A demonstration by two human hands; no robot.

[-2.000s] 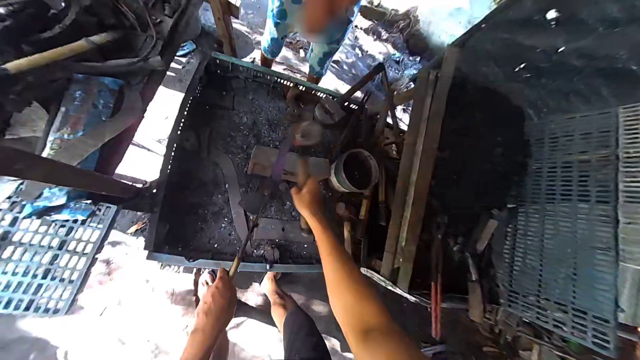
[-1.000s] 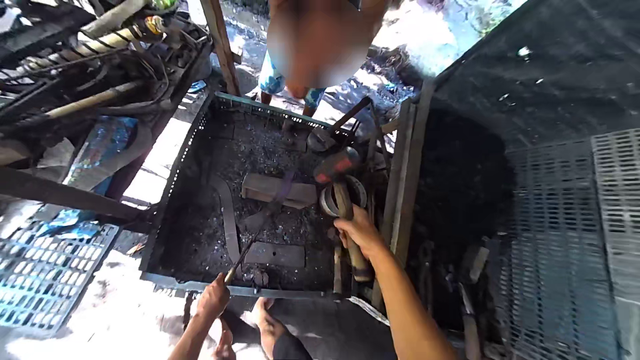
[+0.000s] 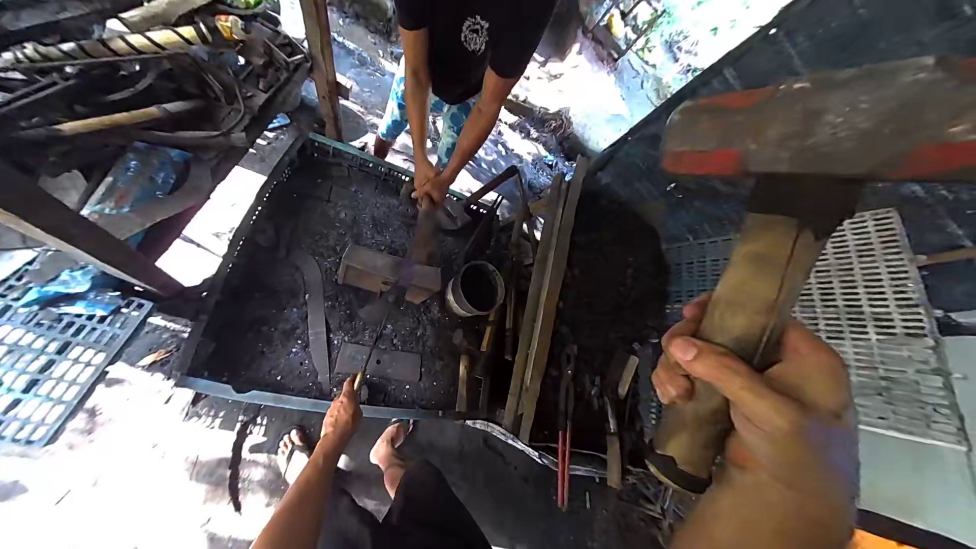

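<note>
My right hand grips the wooden handle of a hammer, raised close to the camera at the right, its steel head marked with red. My left hand, at the near edge of the work bed, is closed on the end of a thin rod-like handle. That rod runs up to a metal anvil block, where a blurred workpiece lies across the block. Opposite me a co-worker's hands hold a blurred tool whose lower end is over the block.
A round container stands right of the block. A curved blade-like metal strip and a flat metal plate lie in the dark bed. Wooden beams, red-handled tongs and plastic grates are at the right; piled scrap is at the upper left.
My right hand has raised the hammer from near the container toward the camera. The co-worker now leans in with both hands together above the bed. My left hand still holds the rod.
</note>
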